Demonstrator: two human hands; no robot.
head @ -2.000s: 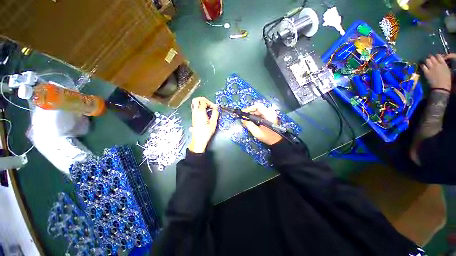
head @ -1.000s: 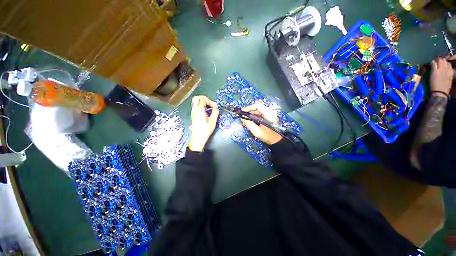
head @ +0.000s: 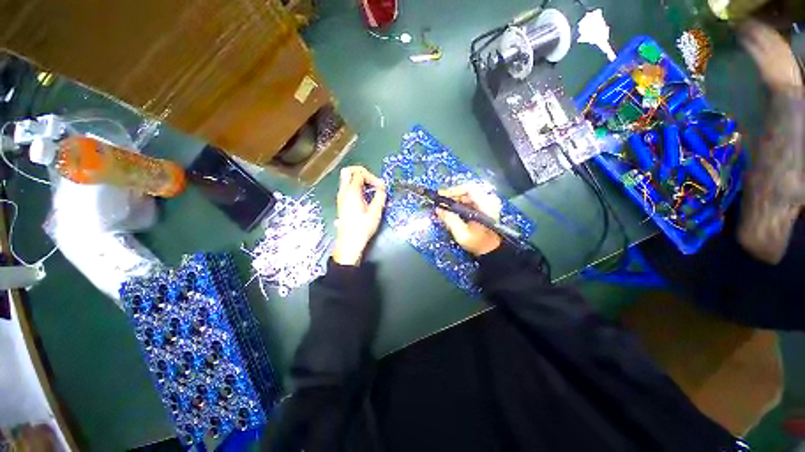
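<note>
A blue PCB panel (head: 430, 165) lies flat and slanted on the green bench in front of me. My right hand (head: 470, 217) holds the black soldering iron (head: 456, 208) over the panel, its tip pointing left towards my left fingers. My left hand (head: 359, 210) is at the panel's left edge, thumb and fingertips pinched together; something small and dark shows at the fingertips, but I cannot tell what it is. The pile of loose white leads (head: 289, 245) lies left of my left hand.
Stacked PCB panels (head: 196, 347) stand at lower left. A phone (head: 231, 189), cardboard box (head: 194, 71) and orange bottle (head: 119, 166) are at left. The soldering station (head: 535, 128) and blue tray (head: 688, 231) are at right. Another person's arm (head: 772, 141) is beside the tray.
The iron's tip has shifted slightly up and right, and my right hand moved slightly right. My left hand is nearly still. The loose panel beside the stack is gone from view. The other person's arm moved up.
</note>
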